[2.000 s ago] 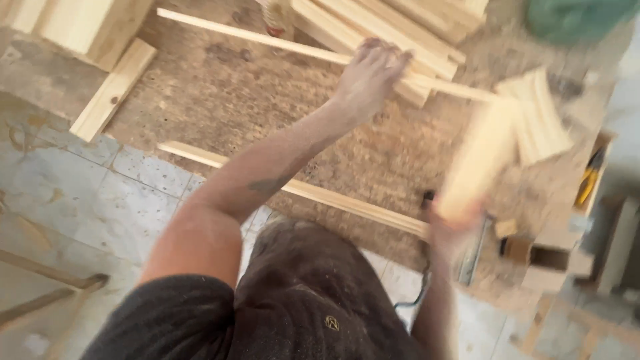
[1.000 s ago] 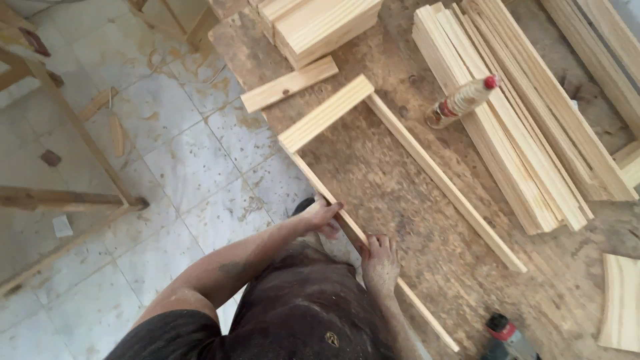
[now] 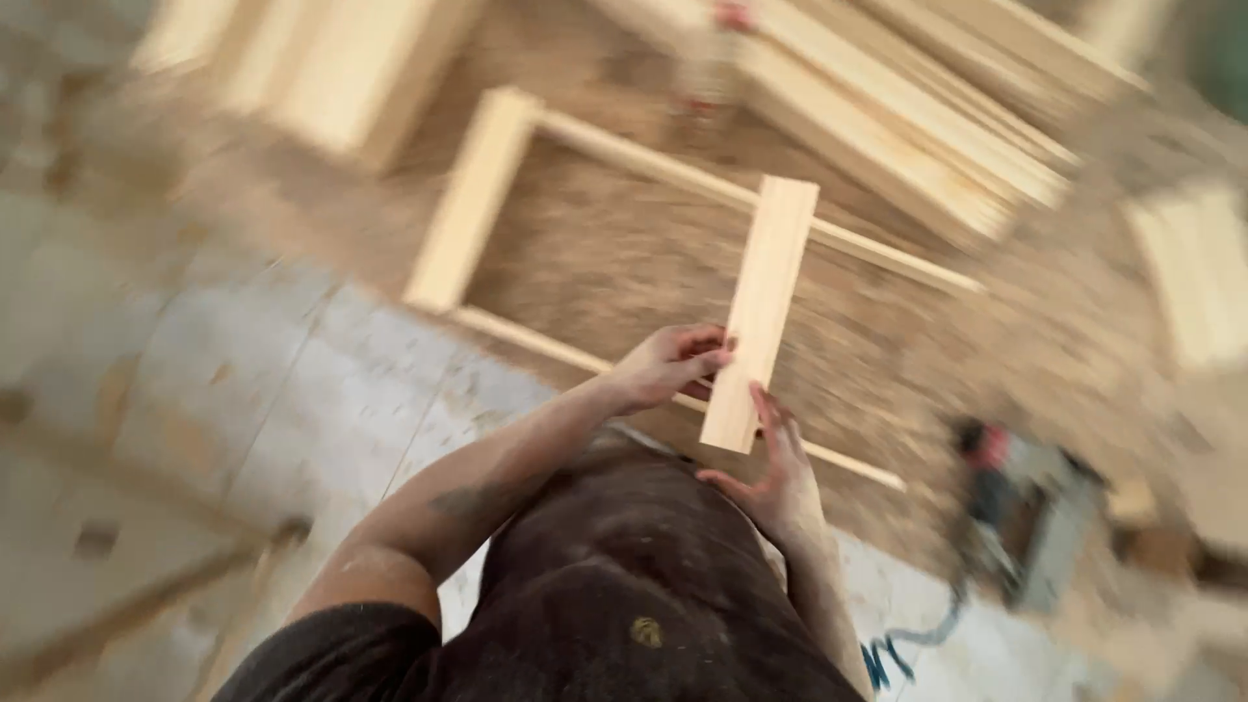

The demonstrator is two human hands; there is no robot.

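A flat pale wooden board (image 3: 765,302) lies across two thin wooden strips, the far strip (image 3: 653,164) and the near strip (image 3: 531,340). Its near end is between my hands. My left hand (image 3: 673,366) touches the board's left edge, the fingers partly hidden behind it. My right hand (image 3: 775,458) has its fingertips against the right edge near the end, thumb spread apart. Another short board (image 3: 475,200) spans the left ends of both strips. The picture is blurred, so how firmly each hand holds the board is hard to tell.
Thick stacked boards (image 3: 322,68) stand at the upper left. A glue bottle (image 3: 717,63) is beside a pile of long boards (image 3: 877,117). More short pieces (image 3: 1194,273) lie at the right. A pneumatic nailer (image 3: 1033,517) with a coiled blue hose (image 3: 907,643) sits at the bench's lower right.
The second short board now lies across the strips, where one second ago only the end board joined them. My hands have left the near strip for this board. The view has turned.
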